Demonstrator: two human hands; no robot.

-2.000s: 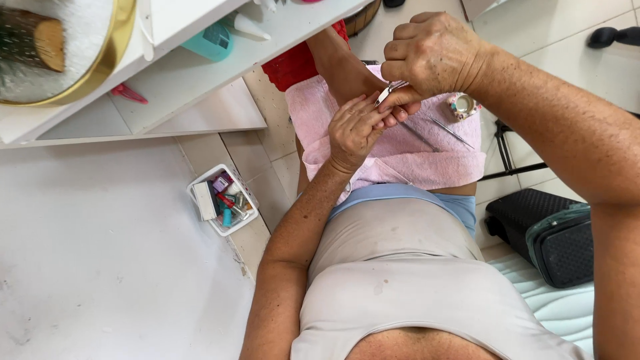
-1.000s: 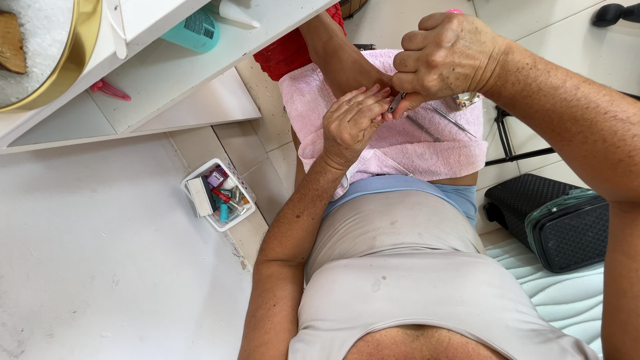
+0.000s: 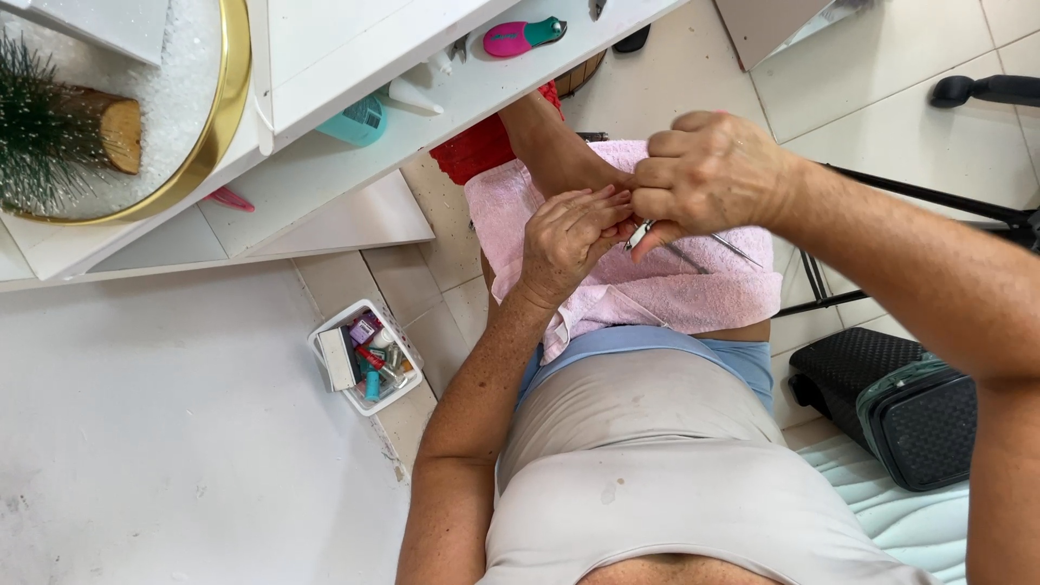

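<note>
Another person's foot (image 3: 573, 166) rests on a pink towel (image 3: 715, 305) spread over my lap. My left hand (image 3: 573, 236) holds the front of the foot, its fingers around the toes. In my right hand (image 3: 703, 183) is a metal nipper (image 3: 639, 235), its tip close to the toes and the fingers of my left hand. The toes are mostly hidden behind both hands. Thin metal tools (image 3: 737, 250) lie on the towel to the right of the nipper.
A white basket (image 3: 375, 406) of small bottles stands on the floor at left. On the white shelf (image 3: 455, 97) are a pink and teal clipper (image 3: 524, 36) and a teal bottle (image 3: 356, 122). A black bin (image 3: 918, 414) and black metal legs (image 3: 825, 301) stand at right.
The nipper and both hands remain at the toes, with my right wrist and fingers shifted slightly. The view has moved a little.
</note>
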